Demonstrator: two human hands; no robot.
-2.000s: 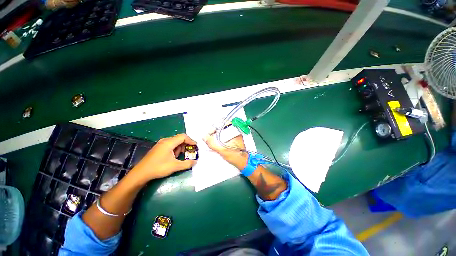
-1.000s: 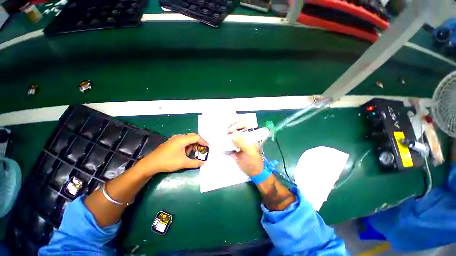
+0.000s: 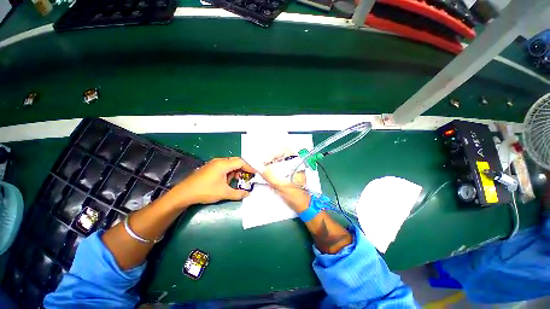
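My left hand (image 3: pixel 218 181) holds a small watch module (image 3: pixel 244 180) between thumb and fingers, over the left part of the white paper sheet (image 3: pixel 259 211). My right hand (image 3: pixel 288 184) holds the glue dispensing syringe (image 3: pixel 293 164), whose green adapter cap (image 3: pixel 312 159) points up and right. The syringe's front end is near the module; whether its tip touches is too small to tell. A clear air hose (image 3: pixel 350 137) loops from the cap. My right wrist has a blue wrist strap (image 3: pixel 313 208).
A black blister tray (image 3: pixel 108 175) lies left, with one module on it (image 3: pixel 87 219). Another module (image 3: pixel 196 264) lies on the bench. The fan-shaped paper (image 3: pixel 387 208) and black controller (image 3: pixel 473 163) are right. The green conveyor belt (image 3: pixel 241 72) carries several modules. A slanted white post (image 3: pixel 446 72) stands back right.
My right hand has turned and moved left towards the held module. The green cap has shifted left and the hose now makes an open loop. My left hand still holds the module.
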